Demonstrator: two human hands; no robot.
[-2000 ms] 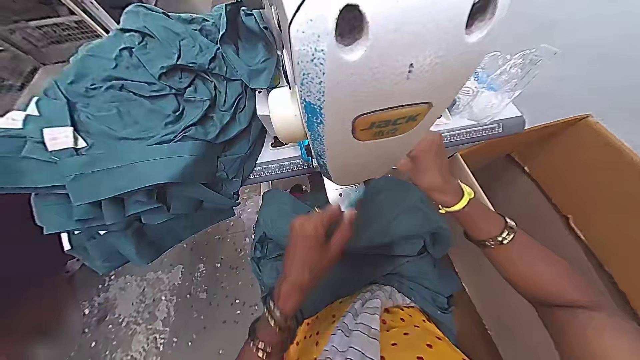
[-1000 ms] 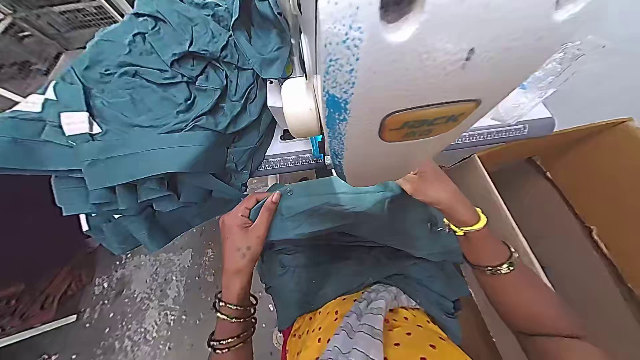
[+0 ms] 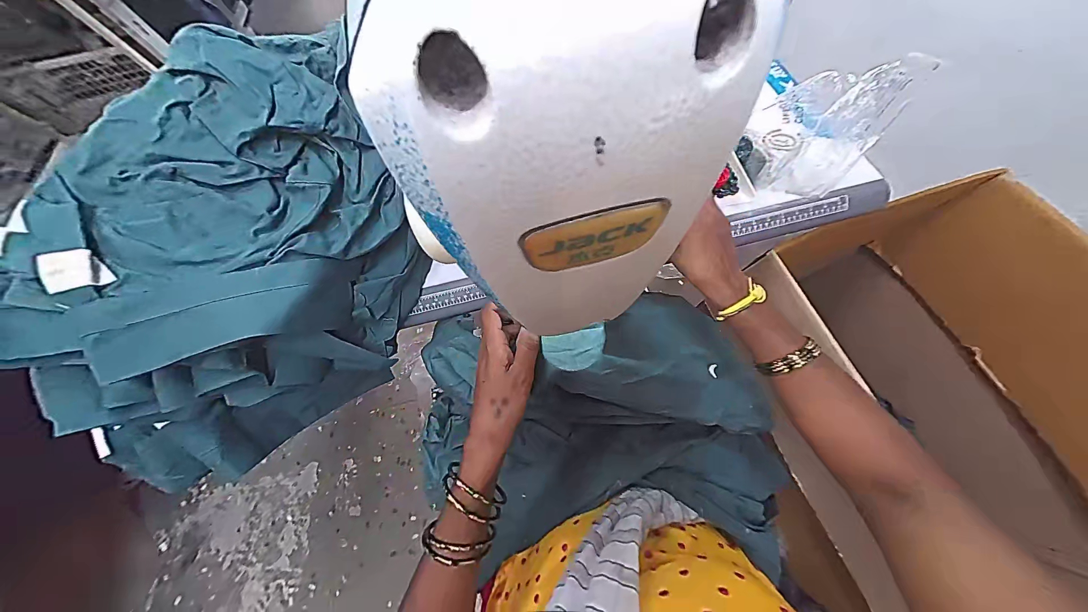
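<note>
A white Jack sewing machine head (image 3: 578, 153) fills the upper middle and hides the needle area. Dark teal fabric (image 3: 629, 408) hangs from the machine bed over my lap. My left hand (image 3: 506, 357) pinches the fabric at the machine's lower left edge, its fingertips partly hidden. Behind the machine's right side, my right hand (image 3: 710, 251) reaches onto the bed by the fabric; its fingers are mostly hidden, so its hold cannot be made out. A pile of teal garment pieces (image 3: 212, 187) with white labels lies to the left.
An open cardboard box (image 3: 960, 340) stands at the right, close to my right forearm. Clear plastic wrap (image 3: 824, 127) lies on the table end behind a printed ruler strip (image 3: 790, 217). Grey floor (image 3: 272, 518) with scraps shows at lower left.
One second ago my left hand held the fabric's edge out to the left of the machine head; now it is close against the head's lower edge. The view has moved nearer to the machine.
</note>
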